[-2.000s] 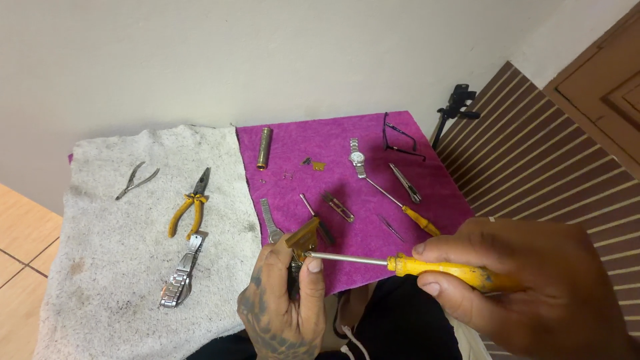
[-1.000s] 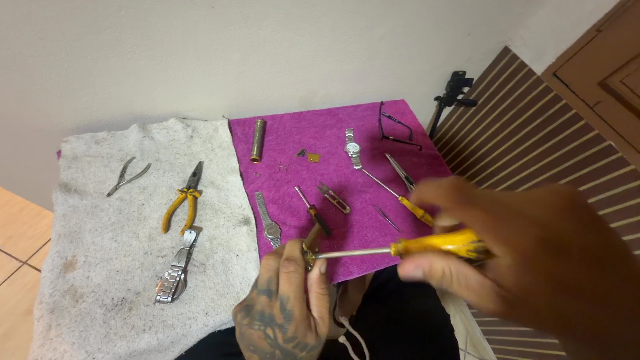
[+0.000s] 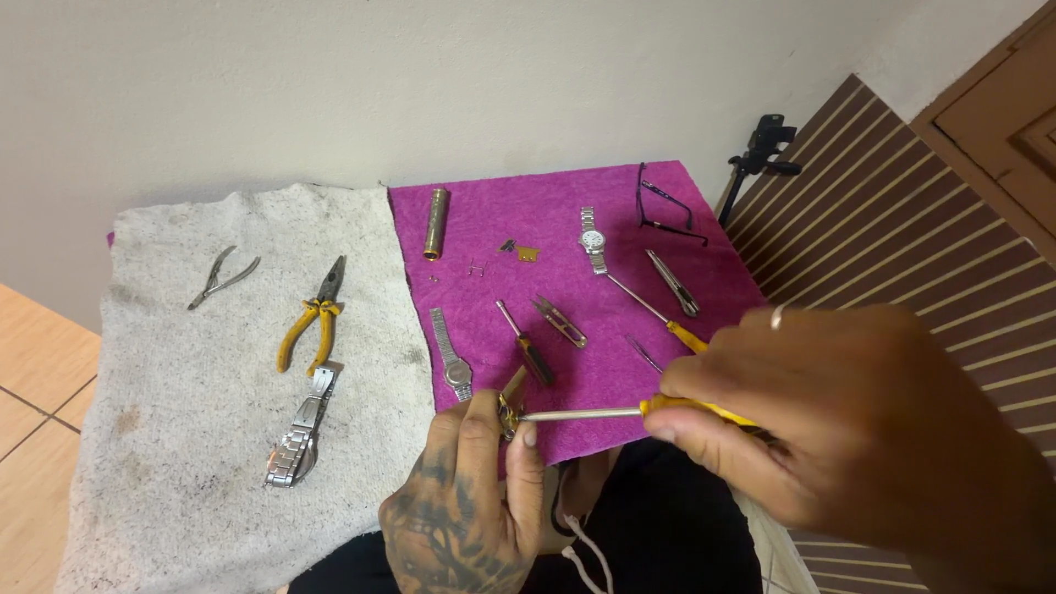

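Note:
My left hand [image 3: 470, 503], tattooed on its back, pinches a small gold-coloured metal piece [image 3: 509, 412] between fingers and thumb at the purple cloth's near edge. My right hand [image 3: 808, 404], partly blurred, grips a screwdriver [image 3: 586, 414] by its yellow handle; the tip meets the gold-coloured piece. A metal-band wristwatch [image 3: 455, 371] lies just beyond my left hand. Close by are a small dark-handled screwdriver [image 3: 528, 346] and thread snips [image 3: 561, 322]. Another yellow-handled screwdriver [image 3: 648, 301] lies partly behind my right hand, near tweezers [image 3: 643, 352]. The piece's exact kind cannot be told.
White cloth [image 3: 181, 396] bears yellow-handled pliers [image 3: 318, 318], nippers [image 3: 221, 279] and a steel watch [image 3: 297, 433]. Purple cloth [image 3: 544, 198] holds a metal cylinder [image 3: 436, 224], gold-coloured plate [image 3: 528, 254], white-dial watch [image 3: 592, 241], utility knife [image 3: 672, 283] and eyeglasses [image 3: 660, 206]. A tripod [image 3: 755, 157] stands behind.
The gold-coloured piece has turned in my left hand; its broad face showed two seconds ago and now it appears narrower. My right hand has changed its hold on the screwdriver, now more over the handle.

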